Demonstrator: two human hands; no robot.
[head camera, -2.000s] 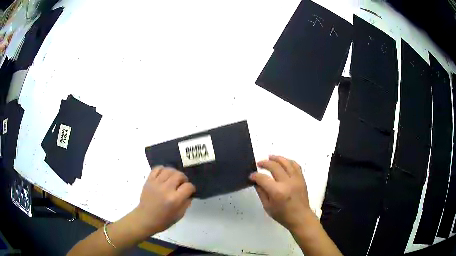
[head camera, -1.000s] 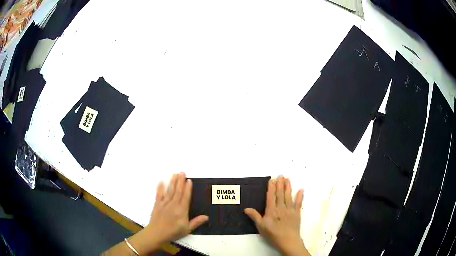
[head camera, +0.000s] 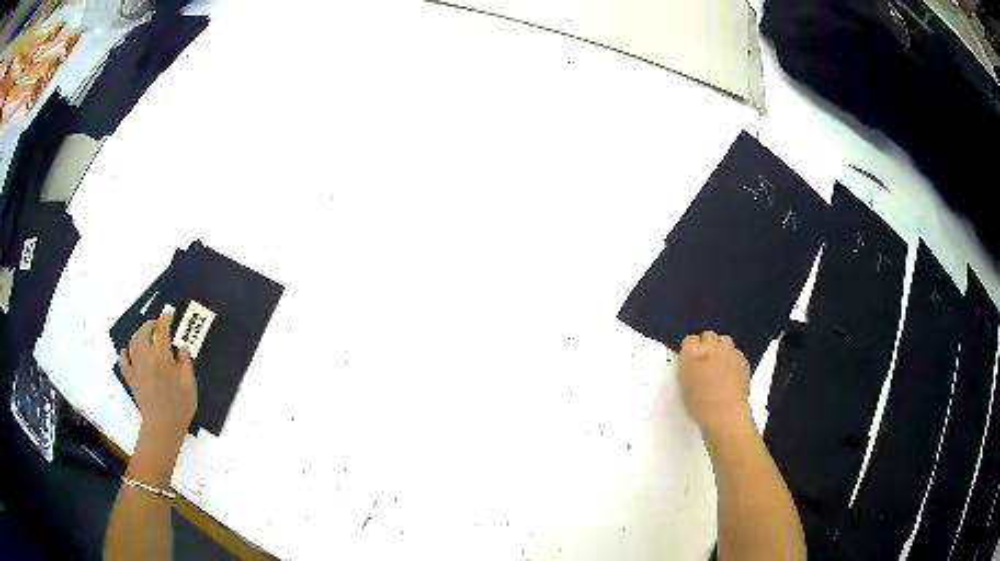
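My left hand (head camera: 162, 370) rests on the pile of folded black pieces (head camera: 243, 307) at the left, its fingers slightly spread beside the cream brand label (head camera: 193, 329) of the top piece. Other black pieces and pale edges show from under that piece. My right hand (head camera: 715, 378) is at the near corner of a flat black fabric panel (head camera: 729, 247) at the right, its fingers curled over the edge. The thumb and that corner are hidden. The panel has white chalk marks on its far part.
Overlapping rows of black panels (head camera: 833, 373) run along the right side. A large black heap (head camera: 877, 110) lies at the far right. A beige board (head camera: 669, 38) lies at the far edge. More black pieces, one with a label (head camera: 29, 253), and a shiny crinkled patch (head camera: 35, 405) are at the left.
The labelled piece that was flat under both hands at the near edge now lies on the left pile under my left hand. My right hand has moved right to the chalk-marked panel.
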